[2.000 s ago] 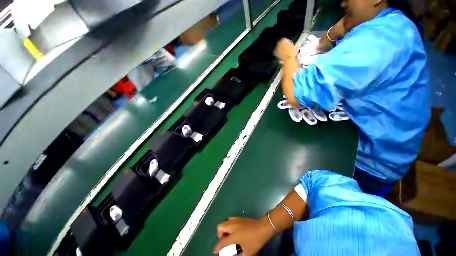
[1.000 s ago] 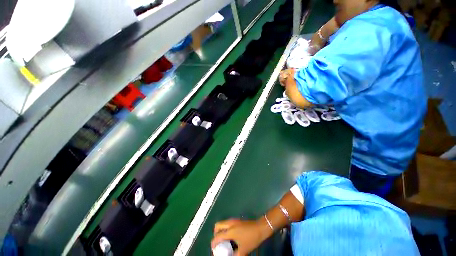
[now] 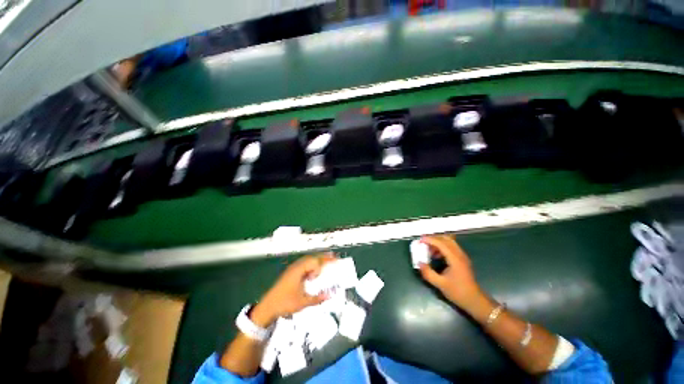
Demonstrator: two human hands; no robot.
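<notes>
My left hand (image 3: 292,289) is closed around white charger plugs (image 3: 331,276), above a pile of loose white plugs (image 3: 311,330) on the dark green worktop; how many it holds cannot be told. My right hand (image 3: 451,271) holds one white charger plug (image 3: 420,254) between thumb and fingers, just on the worktop side of the pale rail. Black box bases (image 3: 392,142) stand in a row on the green belt, beside dark lids (image 3: 352,150). Several bases show a white coiled cable above a white plug.
The scuffed pale side rail (image 3: 465,223) runs between belt and worktop, with a white plug (image 3: 286,232) on it. A brown carton (image 3: 154,330) with loose white plugs stands at lower left. White coiled cables (image 3: 656,274) lie at far right. A grey shelf (image 3: 150,45) hangs at upper left.
The view has swung left, so the box row now runs across it. My left hand, unseen before, now shows on plugs. My right hand still holds a plug, now raised near the rail.
</notes>
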